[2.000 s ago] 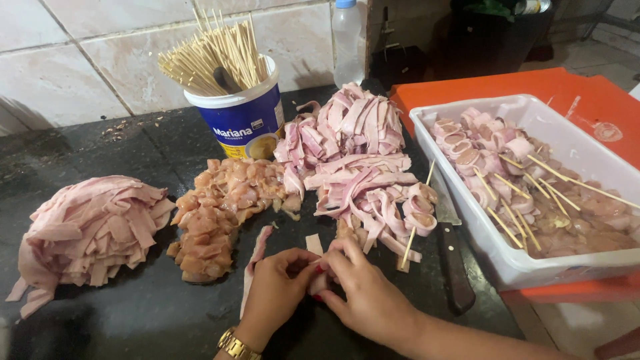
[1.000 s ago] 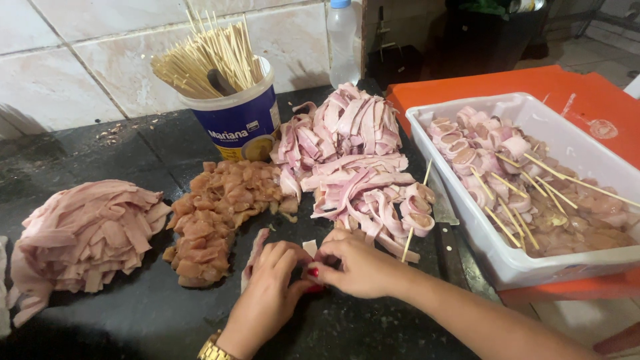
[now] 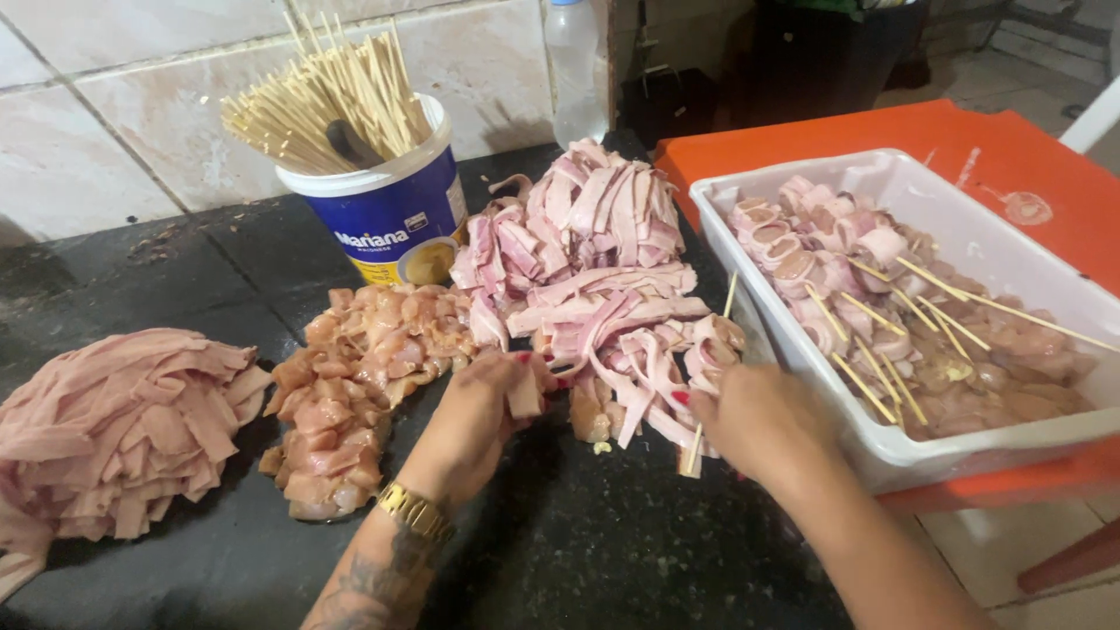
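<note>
My left hand (image 3: 486, 420), a gold watch on its wrist, grips a strip-wrapped piece of meat (image 3: 525, 391) by the heap of pale pink meat strips (image 3: 612, 210). My right hand (image 3: 761, 424) is at a wooden skewer (image 3: 731, 296) that carries rolled meat (image 3: 713, 346); the fingers reach its lower part, and whether they close on it is unclear. Diced raw meat (image 3: 337, 420) lies left of my left hand. Farther left is a second heap of pale strips (image 3: 122, 429). A white plastic tub (image 3: 927, 451) at the right holds skewered rolls and diced meat.
A blue and white Mariana bucket (image 3: 394, 206) full of wooden skewers (image 3: 341, 96) stands by the tiled wall. Behind the strips is a clear plastic bottle (image 3: 576, 79). The tub rests on an orange table (image 3: 954, 131) beside the dark stone counter (image 3: 560, 542).
My hands were together at the counter's front; now they are apart, the right one over at the skewer with rolled meat. The view has shifted somewhat.
</note>
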